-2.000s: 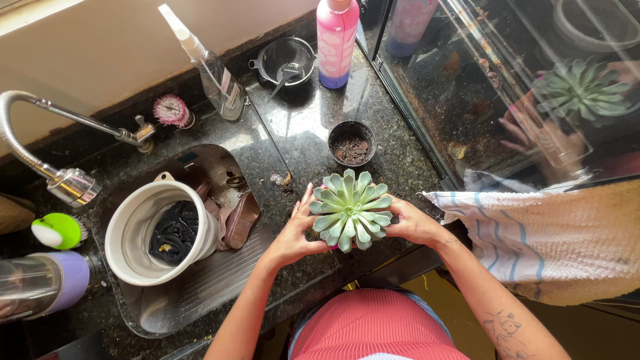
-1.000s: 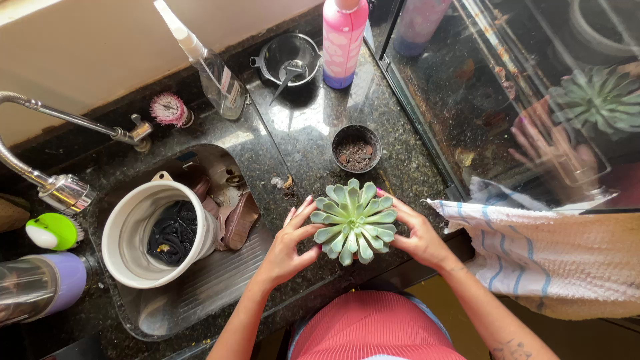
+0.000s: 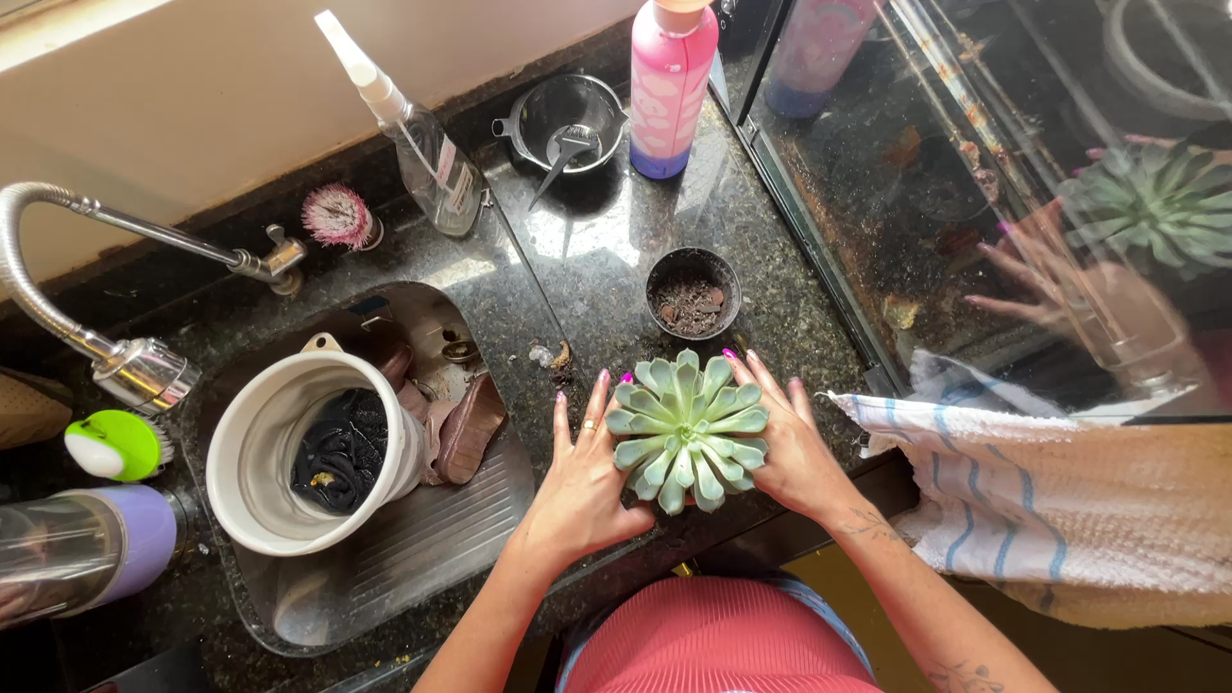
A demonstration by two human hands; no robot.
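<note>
A pale green rosette succulent (image 3: 687, 433) sits at the counter's front edge, its leaves hiding whatever is below it. My left hand (image 3: 585, 472) lies against its left side, fingers spread and pointing away from me. Against the right side rests my right hand (image 3: 789, 443), its fingertips partly behind the leaves. Whether either hand grips the plant's base is hidden. Just beyond the succulent stands a small black pot (image 3: 693, 294) with dark soil and bark pieces in it.
Left is a steel sink (image 3: 385, 568) holding a white bucket (image 3: 231, 462) and brown shoes (image 3: 470, 428). Behind stand a spray bottle (image 3: 438, 173), a black bowl (image 3: 568, 120) and a pink bottle (image 3: 674, 91). A glass-topped stove (image 3: 866, 260) and striped towel (image 3: 1011, 491) are at right.
My left hand's fingers have spread out flatter beside the succulent. The plant appears slightly lower and farther from the soil pot than two seconds ago.
</note>
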